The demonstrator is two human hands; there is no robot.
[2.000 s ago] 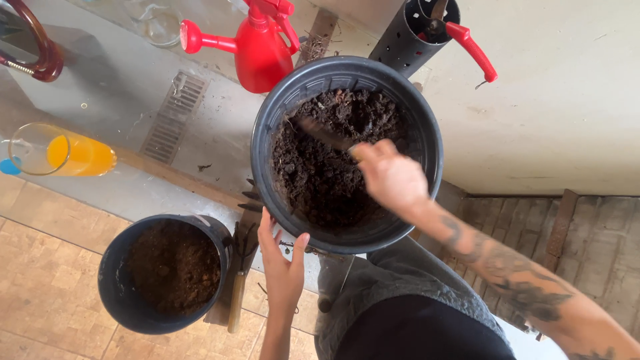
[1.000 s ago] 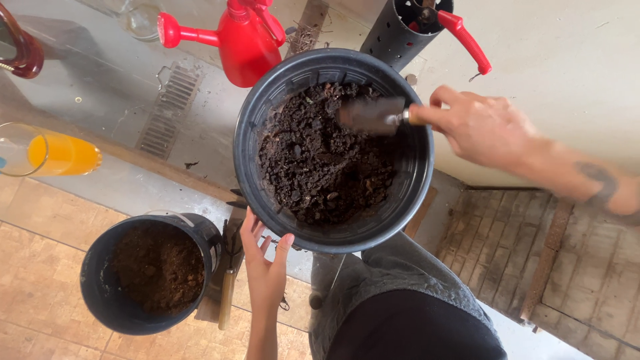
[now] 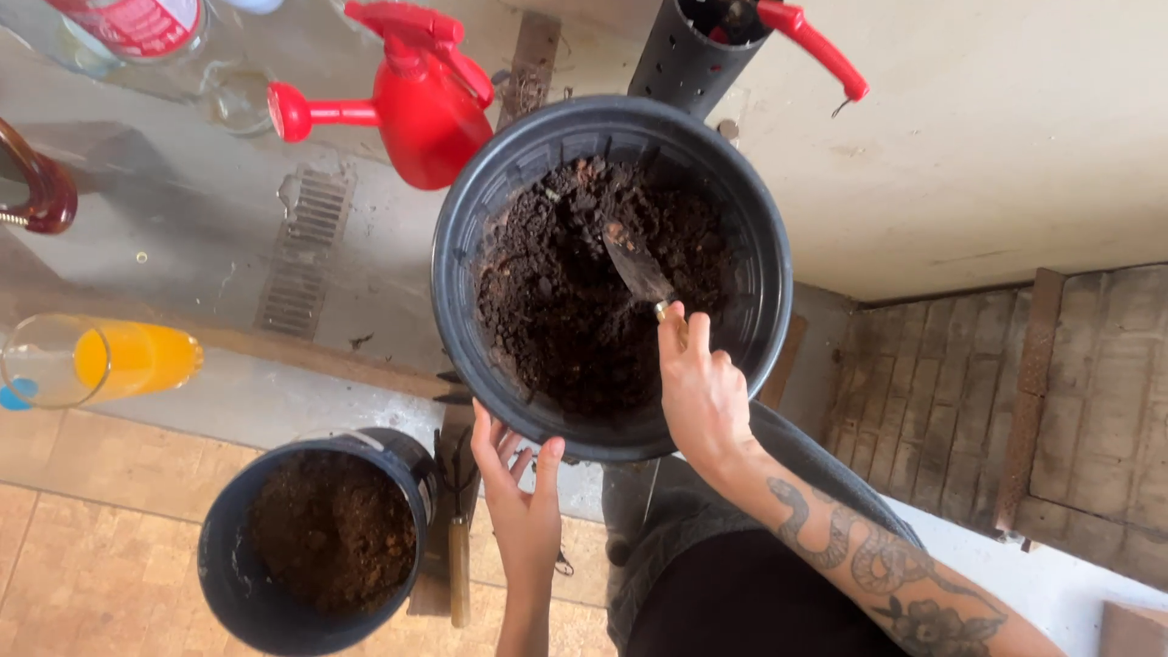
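Observation:
A large black plastic pot [image 3: 447,301] holding dark soil [image 3: 566,301] stands in the middle of the view. My right hand [image 3: 703,392] grips the handle of a garden trowel [image 3: 639,265], whose blade lies over the soil with some bits of it on the metal. At the pot's near left rim is my left hand [image 3: 520,484], its fingertips against the outer wall and its thumb apart. Below left, a dark bucket [image 3: 219,538] contains browner soil [image 3: 338,529]. Between that bucket and my left hand lies a hand fork with a wooden handle [image 3: 459,570].
Behind the pot are a red plastic watering can [image 3: 424,119] and a perforated dark cylinder [image 3: 684,59] with a red-handled tool [image 3: 821,55]. A glass of orange liquid [image 3: 137,360] is at the left, near a metal grate [image 3: 306,251]. Glass containers [image 3: 233,96] sit at the upper left.
My right hand has moved with the trowel from the pot's right side to its near right part, and the blade now points away from me. My left hand remains at the pot's rim.

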